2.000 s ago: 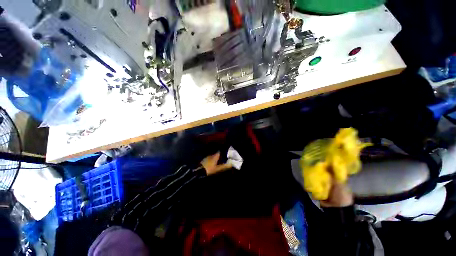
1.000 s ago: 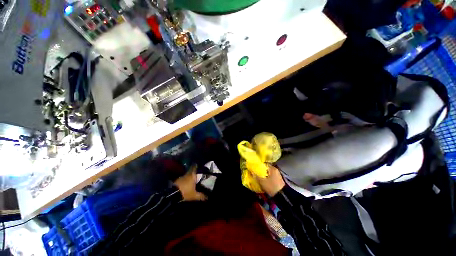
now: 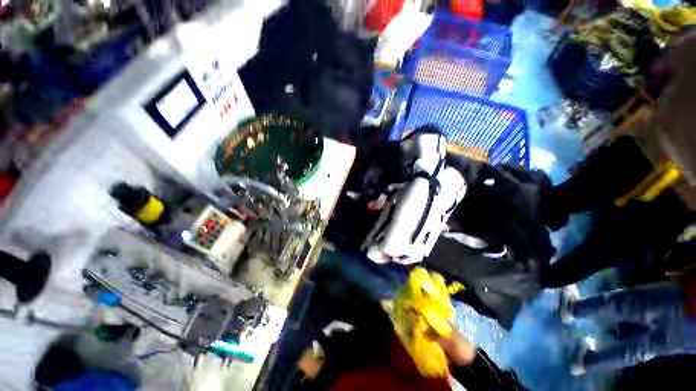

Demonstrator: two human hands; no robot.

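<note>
My right hand [image 3: 458,350] is shut on a crumpled yellow bag [image 3: 427,317] at the lower middle, above the lap. My left hand [image 3: 310,365] is small and blurred at the bottom, low beside dark cloth. A small white piece [image 3: 336,327] lies close above it; whether the fingers hold it is unclear. The button sewing machine and its metal button feeder [image 3: 286,229] stand on the white table to the left, with no hand on them.
Black-and-white garments [image 3: 418,218] are piled beyond the yellow bag. Blue plastic crates [image 3: 465,114] stand behind. The green feeder bowl [image 3: 271,149], control keypad [image 3: 216,233] and control screen [image 3: 175,103] are at left. A person in dark clothes [image 3: 610,206] is at right.
The view has swung right, showing the crates, blue floor and another person. My right hand still holds the yellow bag, which first moved towards my left hand. The left hand is now lower in view.
</note>
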